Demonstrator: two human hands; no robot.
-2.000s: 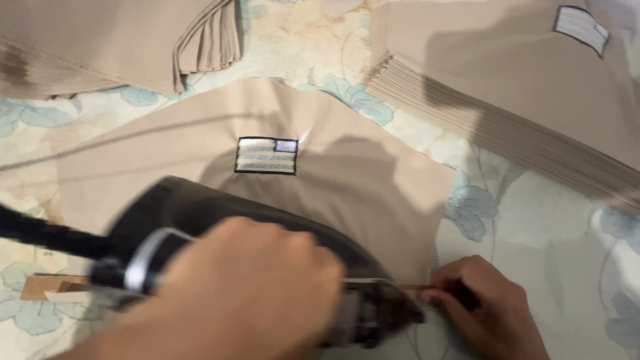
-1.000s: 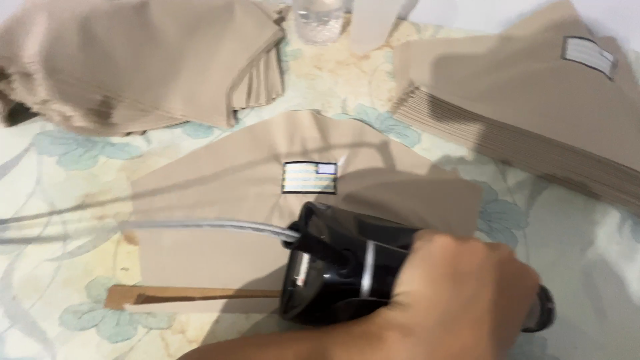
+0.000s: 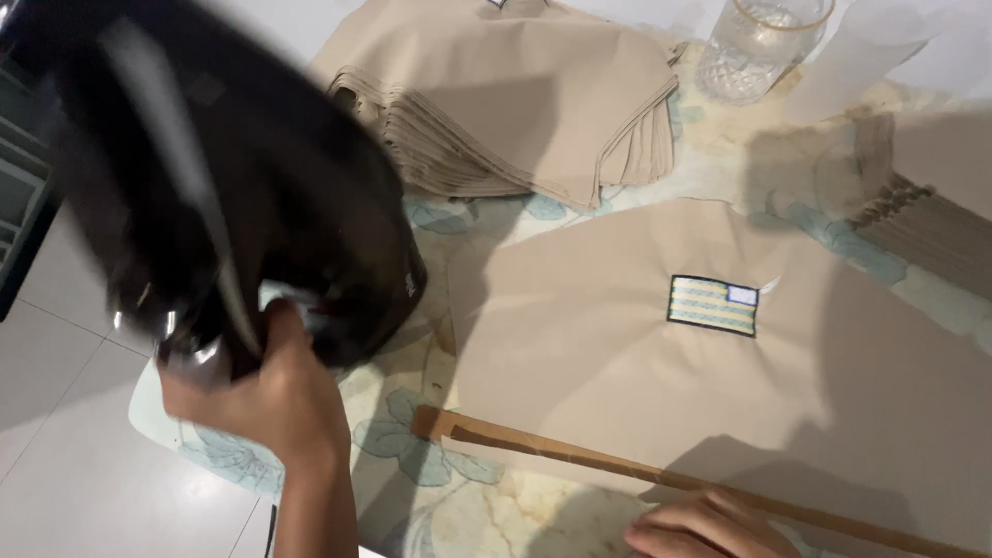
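My left hand (image 3: 263,387) grips the handle of a black clothes iron (image 3: 325,232), which is raised and tilted at the left, blurred. My right hand (image 3: 709,527) rests at the bottom on the lower edge of a beige fabric piece (image 3: 558,349), its fingers bent and partly cut off by the frame; whether it holds anything is unclear. The fabric lies spread out and bears an embroidered flag patch (image 3: 713,305), with slight puckers around it. Along the fabric's lower edge runs a narrow brown strip (image 3: 542,448), with a folded fabric edge beside it.
A stack of beige fabric pieces (image 3: 496,101) lies behind, and another stack (image 3: 945,209) is at the right. A glass with clear liquid (image 3: 756,54) stands at the back. The floral-patterned table covering (image 3: 465,527) ends at the left, above a tiled floor (image 3: 62,465).
The iron has gone from the fabric's lower edge to a raised position at the left. The view has shifted, showing more of the left side and the floor.
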